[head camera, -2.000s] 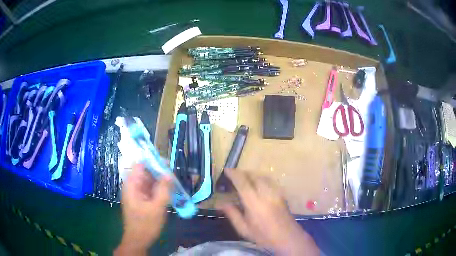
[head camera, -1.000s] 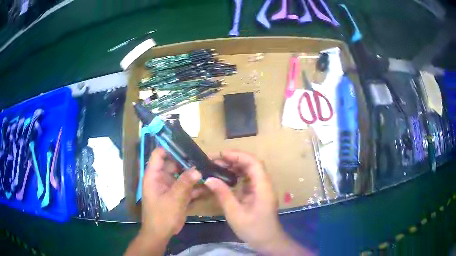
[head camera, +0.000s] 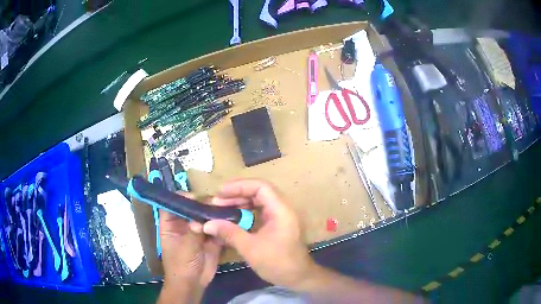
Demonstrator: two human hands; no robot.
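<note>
My left hand (head camera: 188, 249) and my right hand (head camera: 264, 231) both hold a black and light-blue pen unit (head camera: 178, 205) above the front left of the cardboard tray (head camera: 296, 44). The pen's tapered tip points to the upper left. Its light-blue rear end shows at my right hand's fingers. My left fingers are under the pen and partly hidden by it. Other black and light-blue housing parts (head camera: 167, 172) lie in the tray behind my left hand, partly covered.
The tray holds piled circuit boards (head camera: 190, 107), a black block (head camera: 255, 136), red scissors (head camera: 347, 110), a pink knife (head camera: 312, 77), tweezers (head camera: 366, 181) and a blue electric screwdriver (head camera: 388, 113). A blue parts bin (head camera: 77, 225) stands left; coloured shells (head camera: 235, 21) lie beyond.
The light-blue shell and dark part, held apart two seconds ago, are now together as one pen unit in both hands. Since one second ago the pen has turned flatter. The camera view has shifted and tilted.
</note>
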